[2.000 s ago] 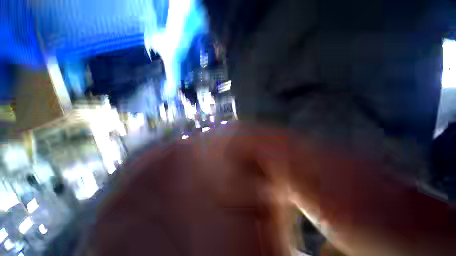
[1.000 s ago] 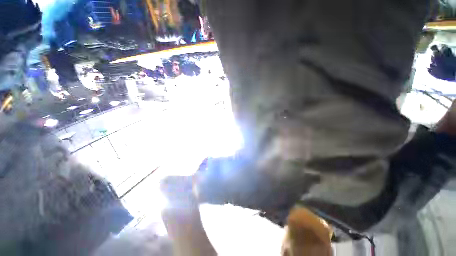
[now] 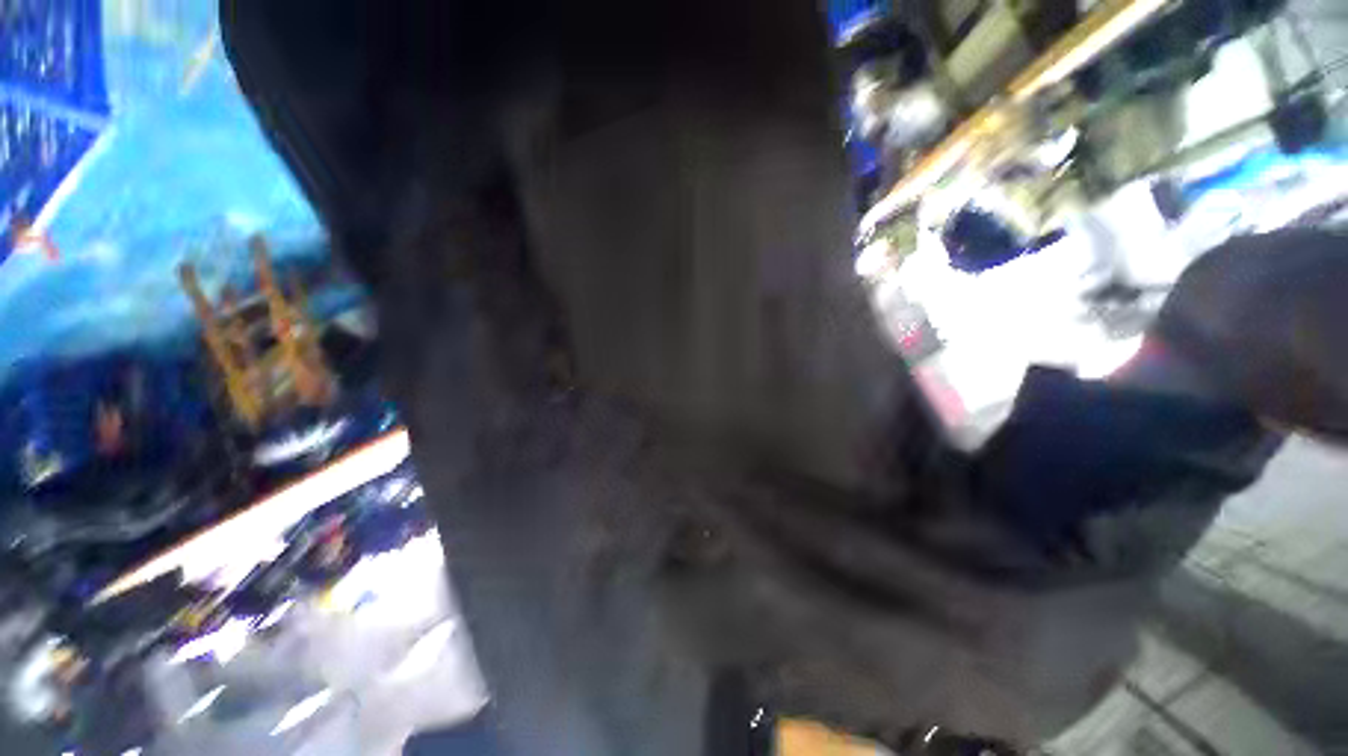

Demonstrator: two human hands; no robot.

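The view is badly blurred. A large dark grey cloth shape, like a sleeve or clothing [image 3: 695, 325], fills the middle very close to the camera. It runs into a dark navy cuff at the right. Beyond the cuff, a dark, blurred hand [image 3: 1286, 325] is cut off by the right edge. It seems to be my right hand; its fingers and anything in it cannot be made out. My left hand cannot be seen. A small orange-brown patch [image 3: 828, 737] shows at the bottom edge, too cut off to name.
Bright blue sheeting or plastic [image 3: 192, 148] is at the upper left, with an orange-yellow frame-like thing [image 3: 262, 337] below it. A pale-edged table [image 3: 266, 517] with blurred items is at the lower left. A bright white surface with dark cloth is at the upper right; grey floor is at the lower right.
The view has swung and tilted. The grey cloth has shifted left in the picture, and the hand at the right edge shows larger. The skin-coloured shape at the bottom left is gone.
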